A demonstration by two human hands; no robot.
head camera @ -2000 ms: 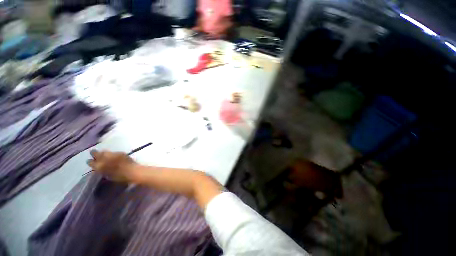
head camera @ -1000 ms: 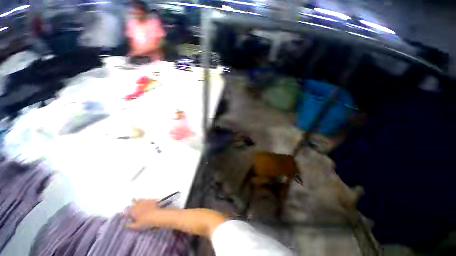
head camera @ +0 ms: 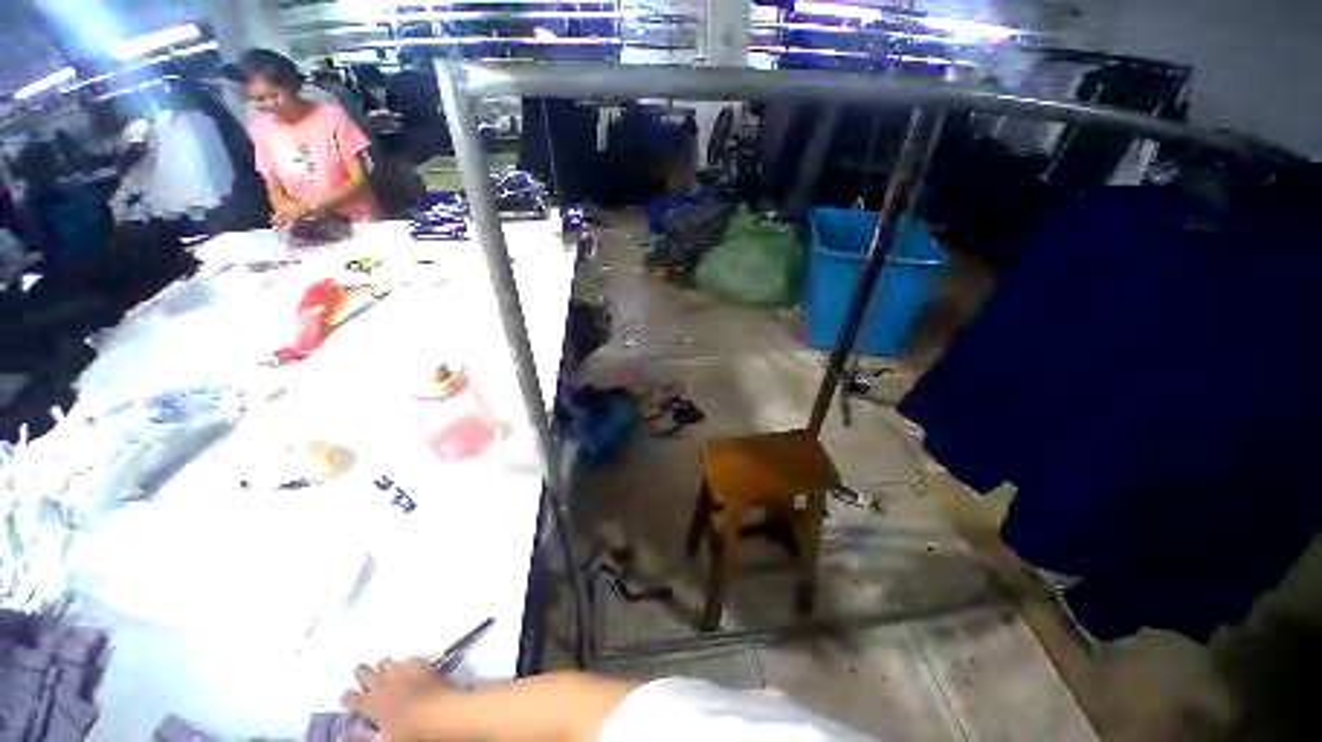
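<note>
My right hand is near the bottom edge, reaching in from the right in a white sleeve. A slim dark tool, perhaps thread snips, sticks out from it; its tip points up and right over the white table. The fingers are curled at the edge of a purple striped shirt, mostly cut off by the bottom edge. More purple striped cloth lies at the lower left. My left hand is not in view.
Loose white strips, clear plastic, a pink-red bottle and a red packet lie on the table. A metal rail, wooden stool, blue bin and dark blue garments are rightward. A person is beyond.
The view has swung right and up, so the shirts have mostly left the picture and more floor shows. My right hand, still with the slim tool, appears lower in the picture.
</note>
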